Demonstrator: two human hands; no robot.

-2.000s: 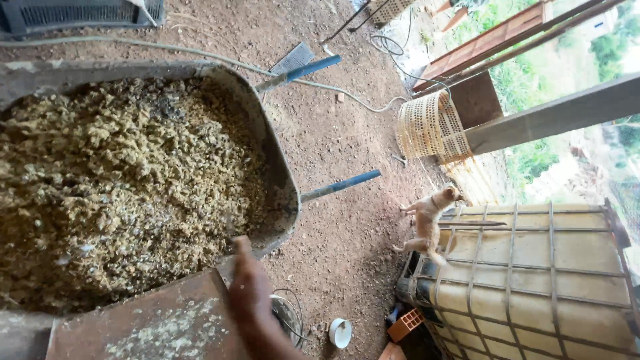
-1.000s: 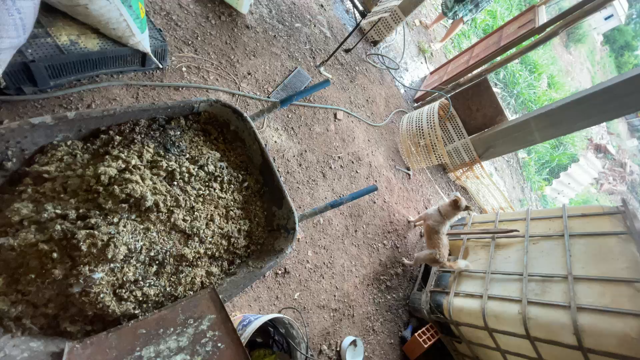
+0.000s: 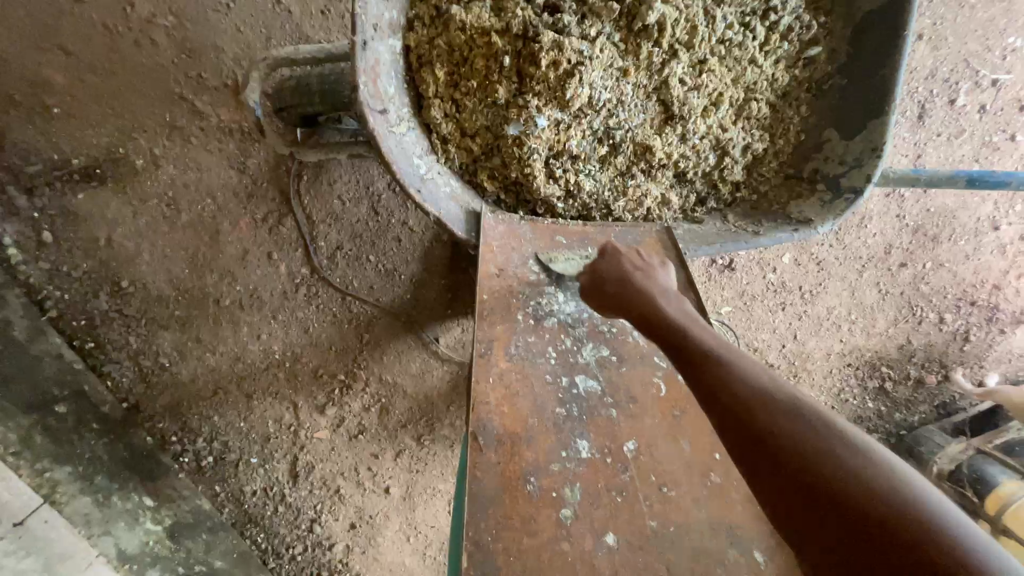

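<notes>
My right hand [image 3: 628, 280] is closed around the hidden handle of a hand tool with a short, curved blade [image 3: 565, 262]. The blade, coated with pale residue, lies low over or against the upper end of a reddish-brown board [image 3: 528, 432]. Pale crusted spots mark the board, and its far end meets the rim of a metal wheelbarrow [image 3: 456, 204]. Crumbly yellow-brown material [image 3: 600, 112] fills much of the wheelbarrow's tray, just beyond my fist. My left hand is outside the view.
A blue wheelbarrow handle [image 3: 952, 179] extends right, and the wheel [image 3: 312, 90] is at the left. A thin cable [image 3: 320, 276] curves over the dirt floor. A concrete edge [image 3: 88, 416] runs along the lower left. Part of a caged container [image 3: 980, 472] and an animal's paw [image 3: 980, 390] show at right.
The view has shifted strongly to the board. My right hand, blurred near the wheelbarrow two seconds ago and unseen one second ago, is now over the board with the bladed tool.
</notes>
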